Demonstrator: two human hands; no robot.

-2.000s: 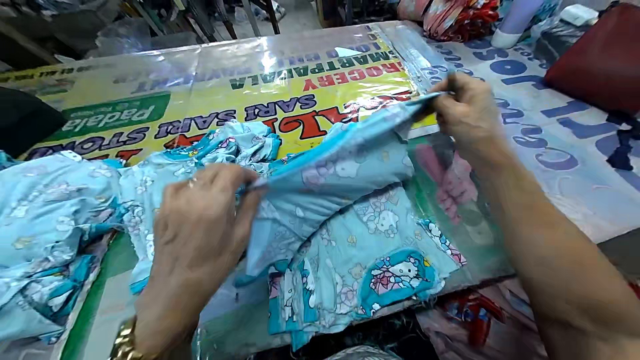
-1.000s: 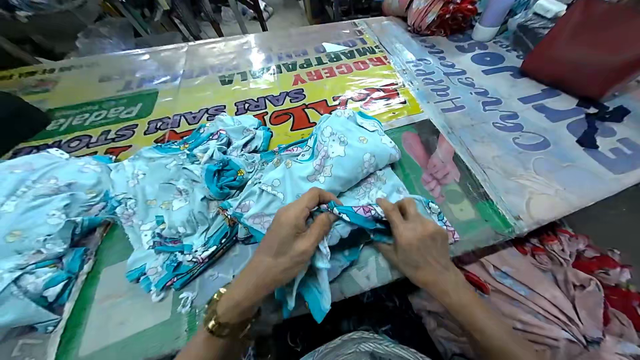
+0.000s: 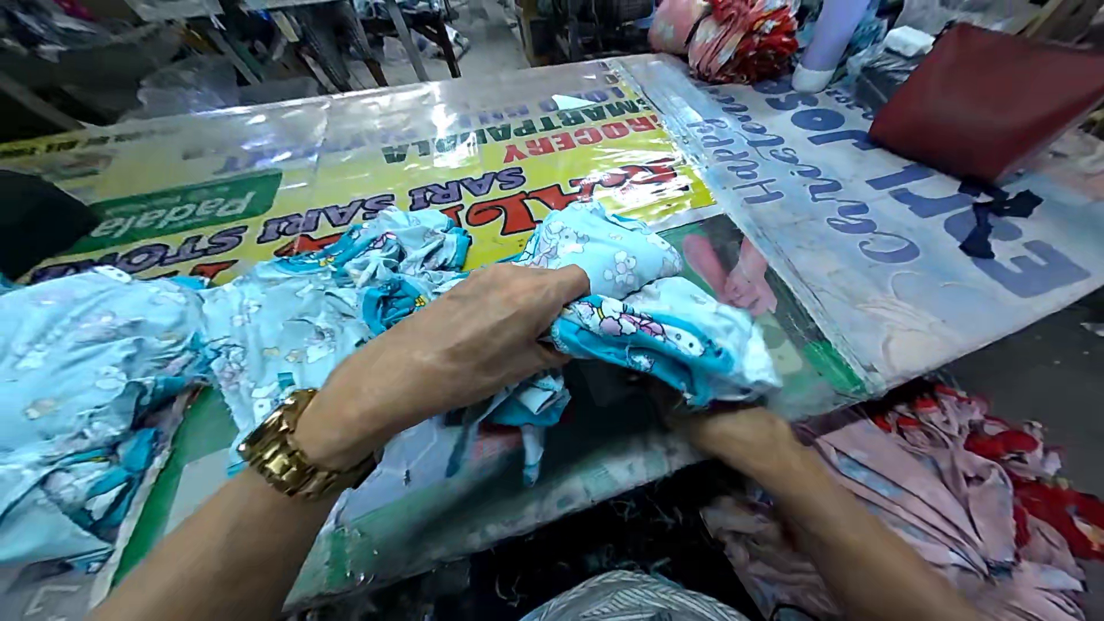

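My left hand [image 3: 483,332], with a gold watch [image 3: 289,448] on its wrist, grips a bunched light-blue printed garment [image 3: 638,332] with teal trim. The forearm of my right hand [image 3: 703,418] reaches beneath the right side of that bundle, where the cloth and shadow hide its fingers, so its grip cannot be seen. Behind the held cloth lies a folded part of the same printed fabric [image 3: 604,246]. More crumpled light-blue pieces [image 3: 285,319] spread to the left, touching one another, and a larger heap [image 3: 86,362] lies at the far left.
Printed banners under clear plastic cover the table [image 3: 862,259]. A red pouch [image 3: 983,99], dark fabric ties [image 3: 992,211], a lavender bottle [image 3: 832,43] and a red-and-pink cloth bundle [image 3: 742,39] lie toward the back right. Pink and red cloth [image 3: 940,483] is piled below the near edge.
The cloth held up and spread between both hands two seconds ago is now bunched low over the table. My right hand has gone from the cloth's visible edge to underneath it.
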